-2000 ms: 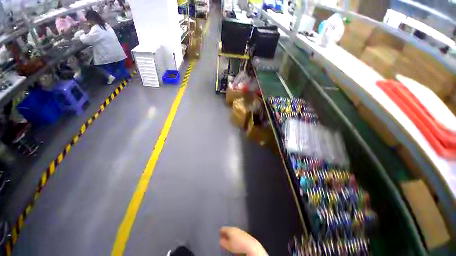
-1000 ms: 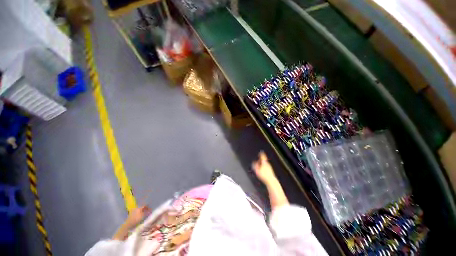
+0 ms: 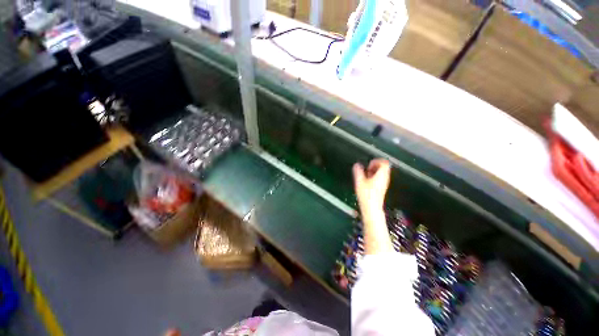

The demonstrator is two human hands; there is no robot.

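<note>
My right hand (image 3: 372, 180), bare below a white sleeve, reaches over the green bench (image 3: 295, 220). Its thumb and curled fingers stand apart and nothing shows in it. Rows of clamped assemblies with coloured clips and bright wire handles (image 3: 430, 259) stand on the bench below and right of it, partly hidden by my forearm. A clear blister tray (image 3: 499, 305) lies over the rows at lower right. Only a small blurred bit of my left hand (image 3: 173, 333) shows at the bottom edge; its fingers are cut off.
Shiny pocketed trays (image 3: 197, 139) lie at the bench's far left end, near large black bins (image 3: 49, 118). A grey post (image 3: 245, 79) rises behind the bench to the white shelf (image 3: 427, 98). Cartons (image 3: 225, 243) and a clear bag with reddish contents (image 3: 164, 190) sit below the bench edge.
The view has swung right towards the bench and its left end. My right hand has risen from beside the bench to above it. My left hand has dropped almost out of the picture.
</note>
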